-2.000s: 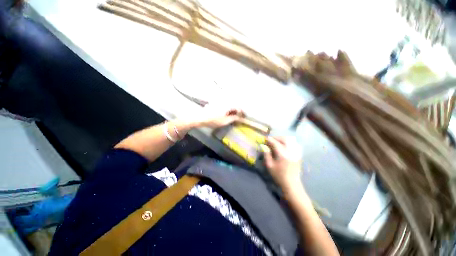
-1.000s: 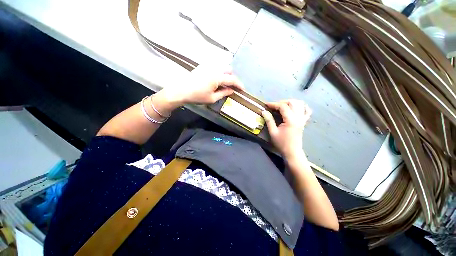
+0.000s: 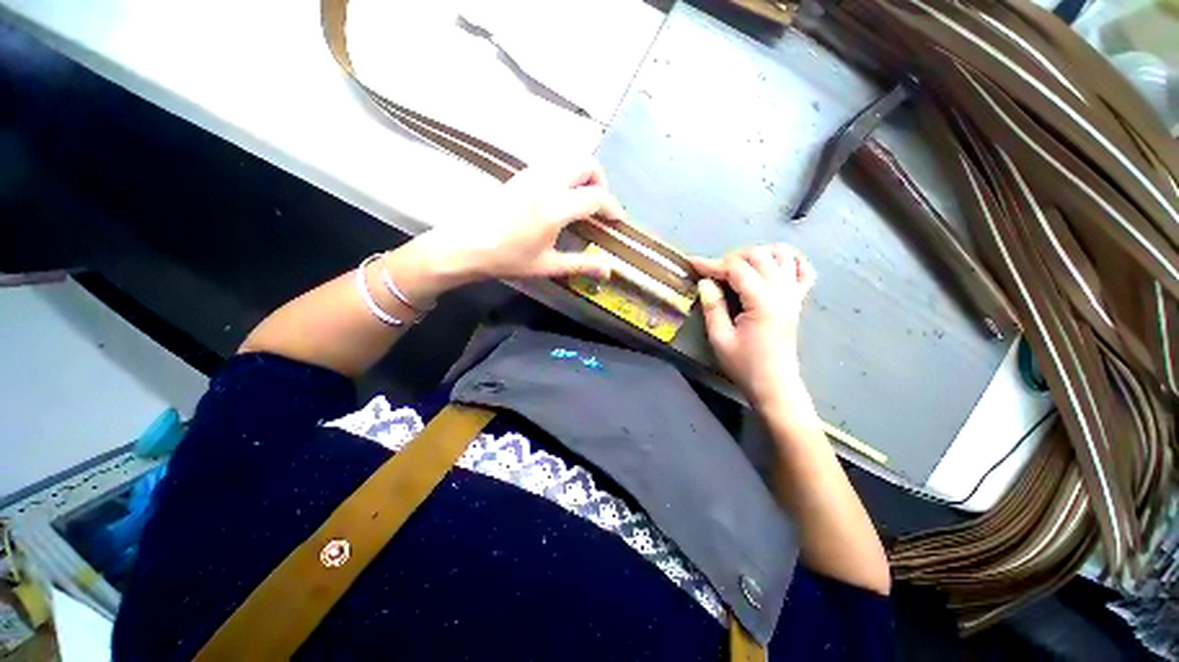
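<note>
A brown strap [image 3: 446, 136] with a pale stripe runs from the upper left into my left hand [image 3: 537, 230]. My left hand grips the strap near the far edge of the yellow jig [image 3: 634, 307]; its thumb rests on the jig. My right hand [image 3: 754, 300] holds the strap's end at the jig's right corner, thumb and fingers pinched. The strap lies along the jig's far side. The jig sits at the near edge of the grey board [image 3: 724, 142]. The fingertips partly hide the strap.
A hammer [image 3: 924, 223] lies on the board to the right. A large strap bundle [image 3: 1034, 168] covers the right side. A thin dark sliver [image 3: 524, 67] lies on the white table. A narrow pale strip [image 3: 856, 444] is at the board's near edge.
The view has steadied and shifted. Since a second ago my left thumb has moved onto the jig, and the jig's pale centre has turned yellowish and shiny. Both hands stay at the strap.
</note>
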